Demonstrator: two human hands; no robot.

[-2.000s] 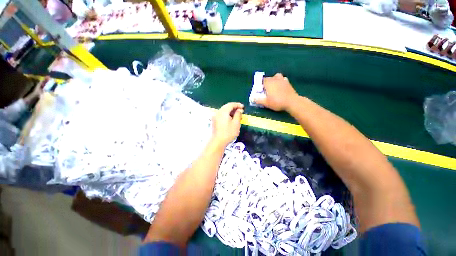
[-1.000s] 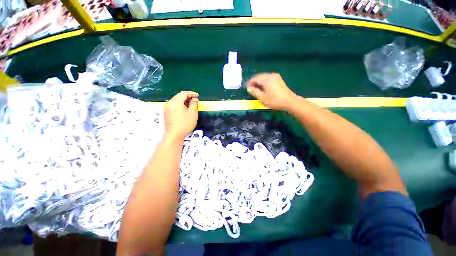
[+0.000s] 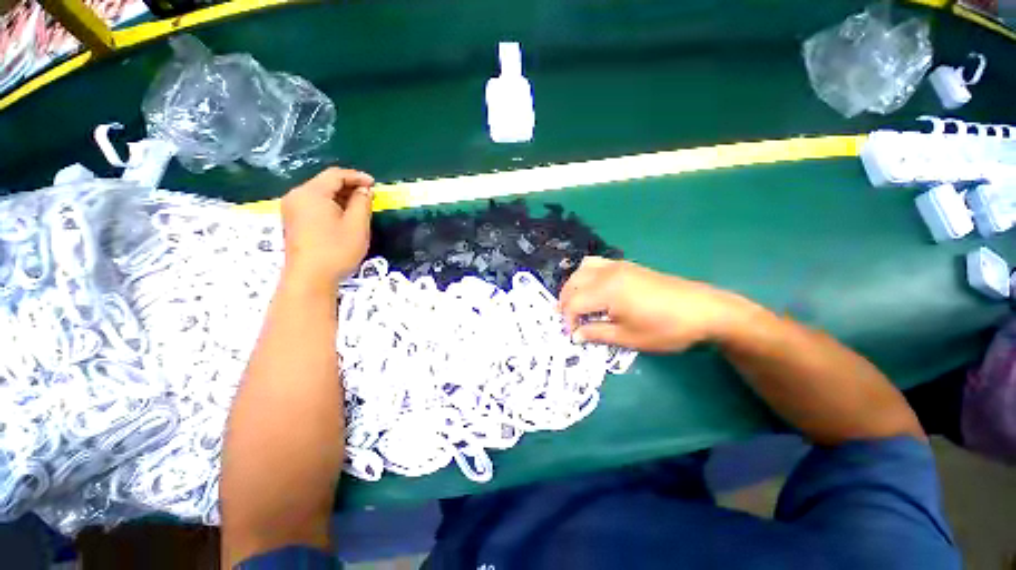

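Observation:
White loops [image 3: 446, 362] lie in a heap in front of me. Small black parts [image 3: 490, 239] lie in a loose heap between the loops and the yellow line. My right hand [image 3: 607, 306] is at the right edge of the loop heap, fingers bent down onto it; whether it grips a loop is hidden. My left hand [image 3: 329, 223] is raised at the yellow line, left of the black parts, thumb and fingertips together; I cannot tell if something small is between them. A white unit [image 3: 510, 102] stands alone on the green belt beyond the line.
A clear plastic bag [image 3: 78, 334] over a big white heap is at left. Crumpled clear bags lie on the belt at left [image 3: 228, 111] and right [image 3: 869, 61]. White units [image 3: 930, 158] stand in a row at right, with several single ones near. A person's sleeve [image 3: 992, 390] shows at the right edge.
My right hand has let go of the white unit, which stands on the belt, and has come back over the line to the loops. My left hand stays by the line. The view has turned right and down.

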